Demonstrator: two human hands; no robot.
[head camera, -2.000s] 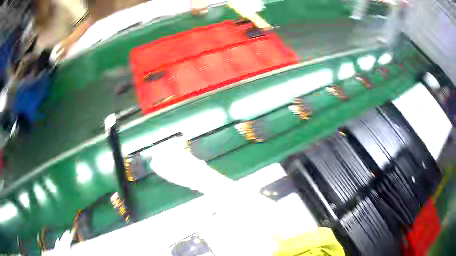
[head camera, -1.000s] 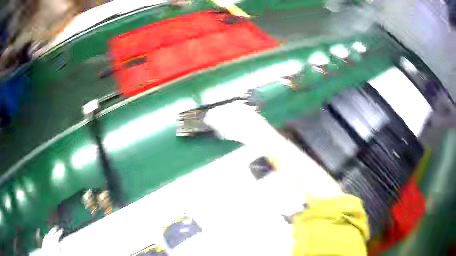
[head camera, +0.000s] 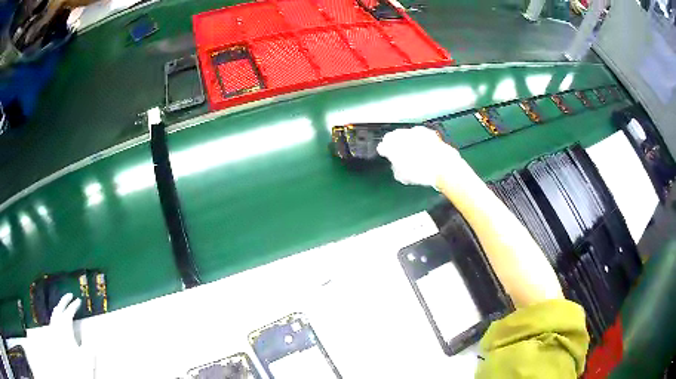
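Note:
My right hand (head camera: 421, 157), in a white glove, grips the right part of a stack of black phone middle frames (head camera: 363, 141) with gold-orange edges on the green conveyor belt (head camera: 259, 207). My left hand (head camera: 61, 326), also white-gloved, is at the lower left. Its fingers touch a small group of frames (head camera: 70, 292) at the belt's near edge; whether it grips them is unclear. Single frames lie on the white bench cover, one at centre right (head camera: 445, 296) and another (head camera: 293, 344) cut off by the bottom edge.
A row of frames (head camera: 530, 111) continues right along the belt. Dark frames (head camera: 571, 200) stand packed at the right. A black divider bar (head camera: 169, 200) crosses the belt at left. Beyond the belt lie a red tray (head camera: 319, 52) and a grey frame (head camera: 184, 81).
My right hand has moved right along the belt, with frames at its fingers. Belt frames left of it are gone from that stretch. The view has shifted and sharpened.

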